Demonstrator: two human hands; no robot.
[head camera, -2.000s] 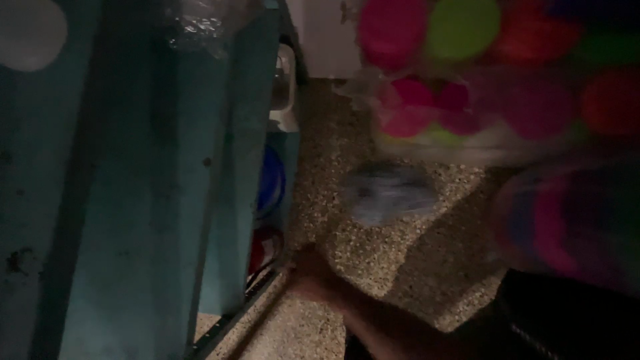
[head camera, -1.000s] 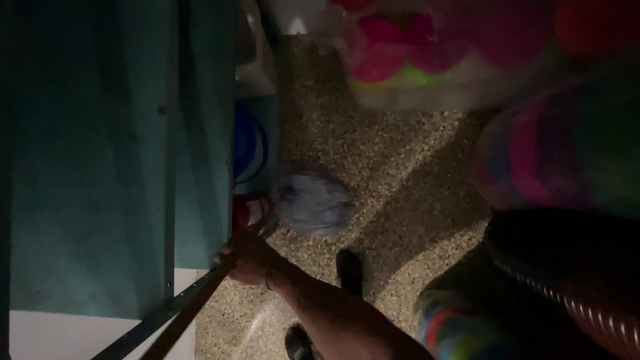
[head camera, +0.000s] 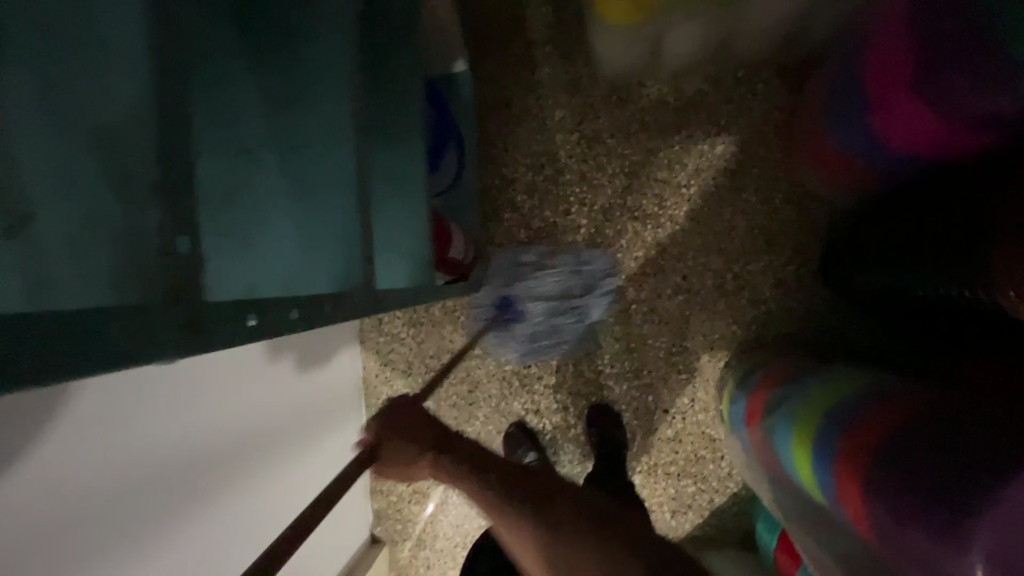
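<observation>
A string mop with a pale grey-blue head (head camera: 552, 300) lies spread on the speckled floor, beside the corner of a teal metal shelf unit. Its brown handle (head camera: 316, 512) slants down to the lower left from a blue socket. My right hand (head camera: 406, 440) is closed around the lower part of the handle, with the forearm reaching in from the bottom of the view. My left hand is out of view, and so is the upper end of the handle. The picture is dim and partly blurred.
The teal shelf unit (head camera: 280, 240) fills the upper left, with blue and red items (head camera: 450, 248) at its side. A white wall (head camera: 200, 448) is at lower left. Wrapped stacks of multicoloured goods (head camera: 832, 432) line the right. Two dark shoes (head camera: 606, 428) stand below the mop head.
The mop head has moved along the floor, from near the colourful packs to beside the shelf corner and closer to the shoes. My right hand stays on the handle. The view has shifted.
</observation>
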